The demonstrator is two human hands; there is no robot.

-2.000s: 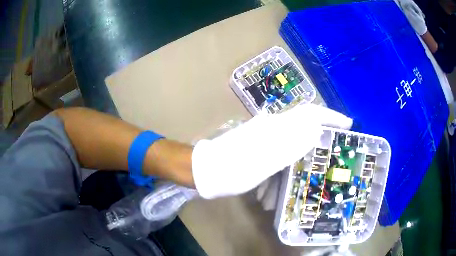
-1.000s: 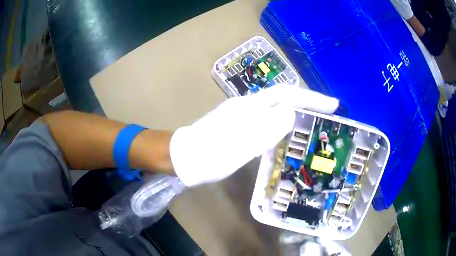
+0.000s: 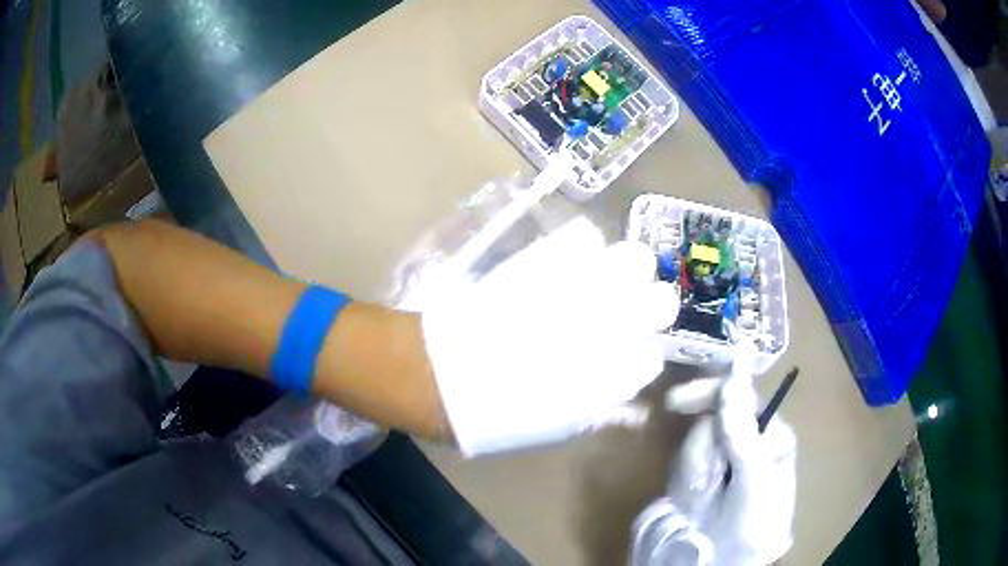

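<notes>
A white square socket housing (image 3: 767,260), open side up, lies on the tan cardboard right of centre. Its green circuit board (image 3: 724,263) with a yellow block, a black block and thin wires shows inside. My left hand (image 3: 542,343), in a white glove, grips its left side; the fingers cover that edge. My right hand (image 3: 730,475), also gloved, is just below the housing's lower right edge. It holds dark, thin tweezers (image 3: 780,398), pointing up and right; their lower part is hidden in the hand.
A second open housing (image 3: 520,108) lies above, its white cord (image 3: 503,229) running down towards my left hand. Clear plastic bags (image 3: 298,448) lie by my left forearm. A large blue stack (image 3: 829,144) stands at the right. Cartons (image 3: 44,210) are at far left.
The held housing has moved up and away from me, down to the cardboard. My right hand has come into fuller view with the tweezers. The second housing sits higher in the picture.
</notes>
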